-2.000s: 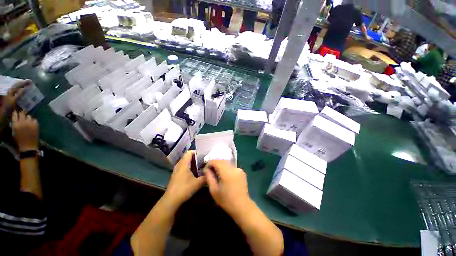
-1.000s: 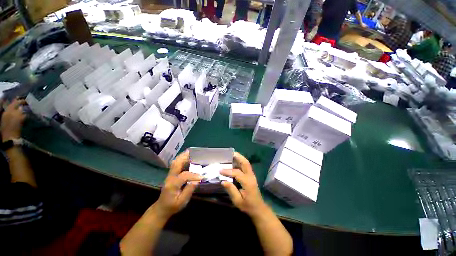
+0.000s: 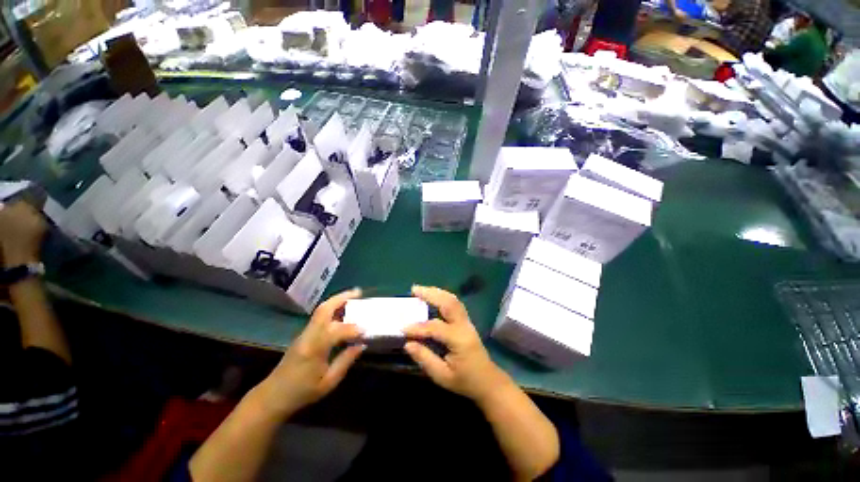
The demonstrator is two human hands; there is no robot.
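A small white carton [image 3: 387,317] is held above the near edge of the green bench, its white lid lying flat across the top. My left hand [image 3: 321,350] grips its left end and my right hand [image 3: 454,346] grips its right end, with fingertips on the lid and front. The carton's contents are hidden. Tight rows of open boxes [image 3: 281,247] stand to the left with flaps up, and dark cables show in several. Closed boxes [image 3: 544,315] are grouped to the right of my hands.
A small black part [image 3: 471,283] lies on the green bench [image 3: 688,348]. A grey post [image 3: 500,89] rises behind the closed boxes. Clear trays lie behind the rows and at far right [image 3: 813,325], with a white slip [image 3: 821,406]. Another person's arm [image 3: 36,315] is at left.
The carton's lid flap, upright before, now lies flat over the top and hides the white contents. Both hands stay on its ends. The view has shifted slightly.
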